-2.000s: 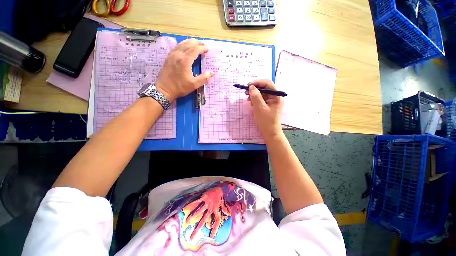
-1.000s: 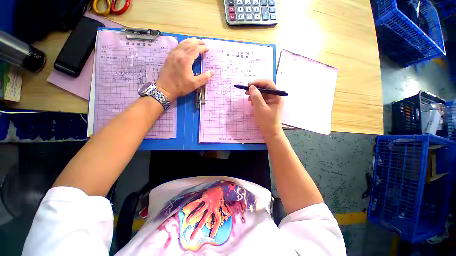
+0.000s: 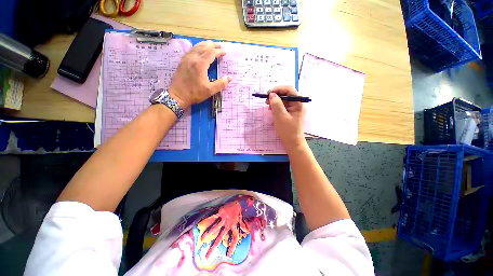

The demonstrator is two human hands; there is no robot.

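A blue clip folder (image 3: 202, 141) lies opened flat on the desk. A pink record form (image 3: 246, 129) is on its right leaf, with a silver clip (image 3: 217, 105) at the form's left edge. A second pink form (image 3: 127, 110) is on the left leaf under a top clip (image 3: 151, 36). My right hand (image 3: 286, 110) holds a black pen (image 3: 292, 98) over the right form, its tip pointing left; whether it touches the paper I cannot tell. My left hand (image 3: 197, 75) lies flat across the folder's middle, fingers spread, thumb on the right form. It holds nothing.
A loose pink sheet (image 3: 332, 102) lies right of the folder. A calculator (image 3: 270, 12) is beyond it. A black phone (image 3: 84, 51), scissors (image 3: 119, 6) and a silver cylinder (image 3: 21, 56) are at the upper left. Blue crates (image 3: 438, 199) and a black crate (image 3: 446, 121) stand at the right.
The pen has tilted very slightly in my right hand. My left hand and the folder have not visibly moved.
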